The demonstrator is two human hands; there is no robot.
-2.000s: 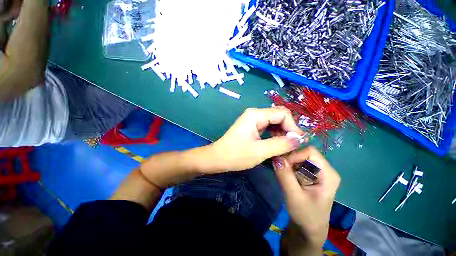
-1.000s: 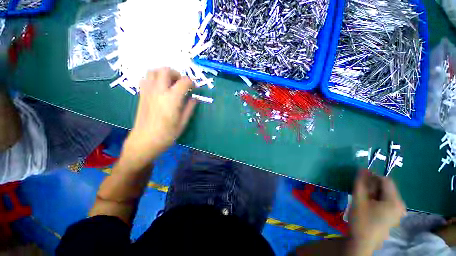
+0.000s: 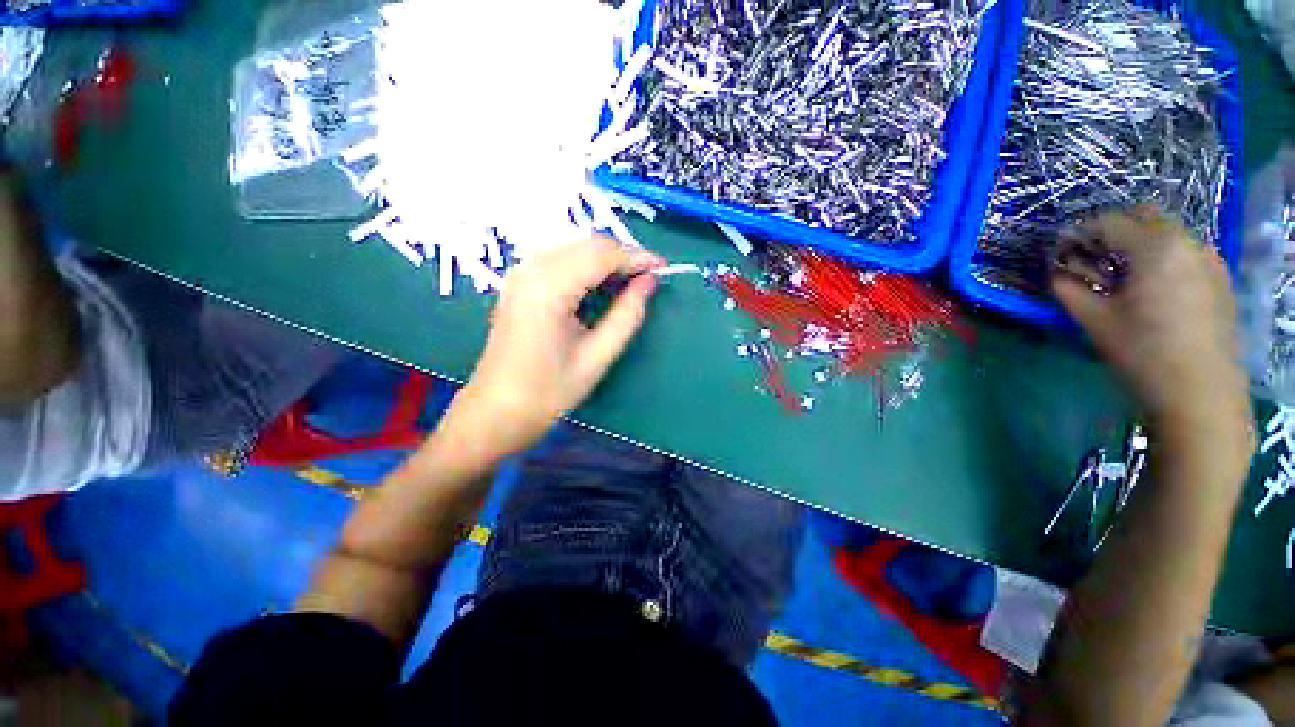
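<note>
My left hand pinches a white plastic strip between thumb and fingertips, just left of the heap of fine red pins. My right hand is over the front of the right blue bin, which holds long thin silver rods; it is blurred, and something dark shows between its fingers. Whether it grips a rod I cannot tell. The bright pile of white strips lies behind my left hand. Joined pieces with white crosspieces lie beside my right forearm, partly hidden by it.
The left blue bin holds short metal tubes. A clear plastic box lies left of the white pile. More white pieces and a clear bag are at the right edge. Another person's arm is at far left. Red stools stand below the bench.
My left hand has moved right, away from the white pile, with a strip in its fingertips. My right hand has moved up from the bench's front edge to the right bin.
</note>
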